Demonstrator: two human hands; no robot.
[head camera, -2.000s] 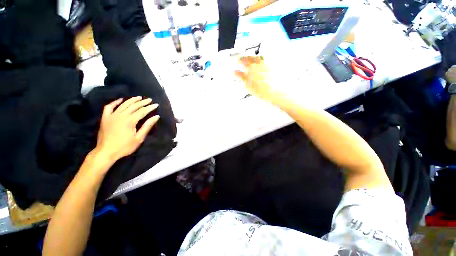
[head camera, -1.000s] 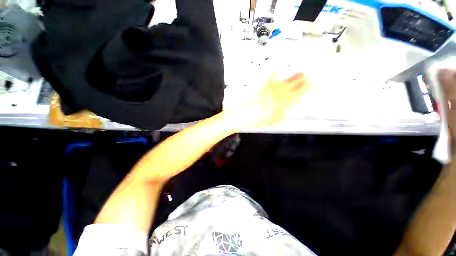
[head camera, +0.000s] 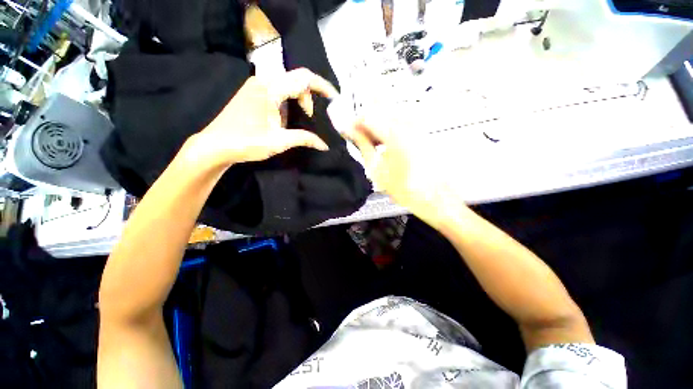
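The black garment (head camera: 171, 106) lies heaped on the white table left of the needle area, its front edge at the table's front edge. My left hand (head camera: 262, 121) is over the garment, fingers spread and curved, with no cloth seen between them. My right hand (head camera: 387, 163) is at the garment's right edge, washed out by glare; whether it grips cloth or a thread cannot be told. The presser foot and needle area (head camera: 411, 52) sits behind my right hand, with a small blue part (head camera: 433, 51) beside it.
A grey box with a round grille (head camera: 57, 144) stands at the table's left end. An orange-brown patch (head camera: 201, 234) shows at the front edge. A blue-rimmed crate (head camera: 182, 315) with black cloth is below. The sewing machine's white body (head camera: 600, 38) stands at upper right.
My left hand has moved from the bare table onto the garment. My right hand has come from the far right to the garment's right edge; the white thing near it is gone. The view has shifted left.
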